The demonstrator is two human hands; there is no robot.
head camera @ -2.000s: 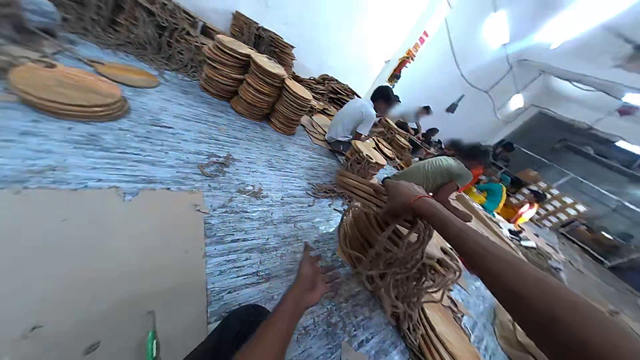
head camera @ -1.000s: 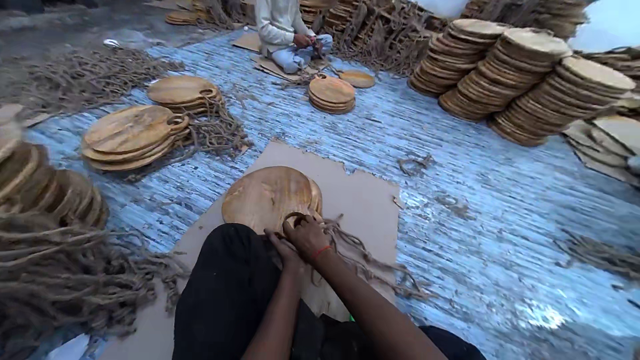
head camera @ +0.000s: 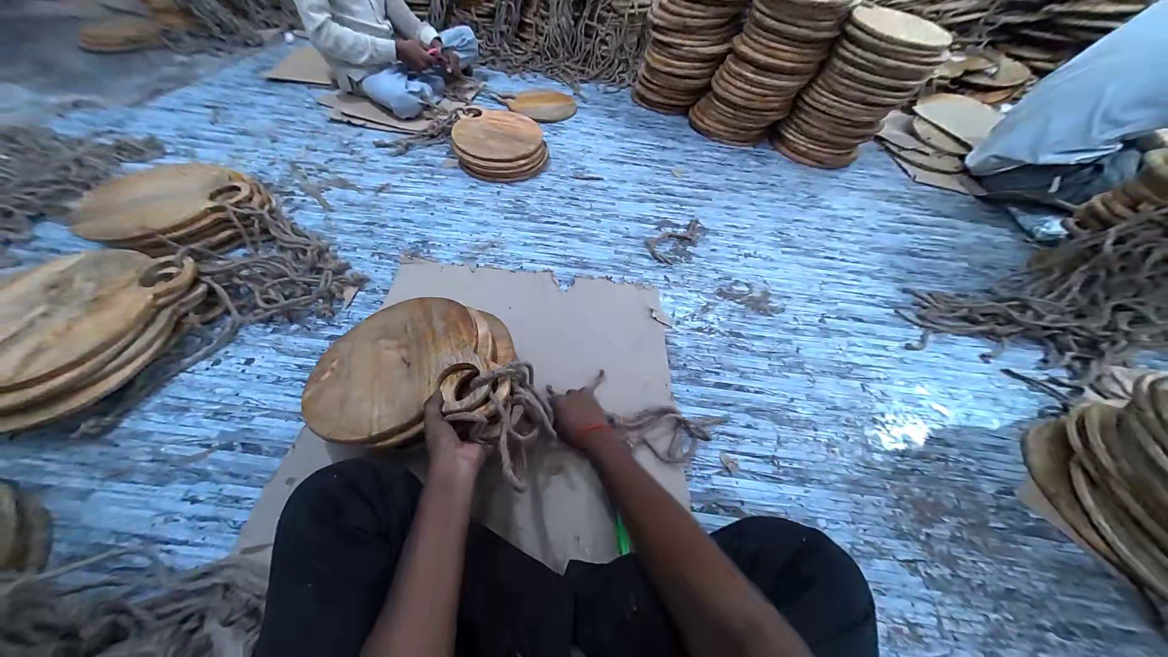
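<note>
Round wooden boards with ringed handles are stacked over my lap's far edge, above a cardboard sheet. My left hand grips the ringed handle of the boards from the near side. Brown rope loops through the ring and hangs in a tangle to its right. My right hand is closed on strands of this rope, right of the handle. More rope lies beyond my right wrist, on the cardboard's right edge. A green object shows partly beside my right forearm.
Roped board stacks lie at left, with a small stack ahead. Tall stacks stand at the back. A person sits at back left; another person's clothed part shows at right. Boards and rope lie at right.
The view has swung from the right side to the cardboard. Since one second ago, my right hand has moved from the board's ring to the rope at its right.
</note>
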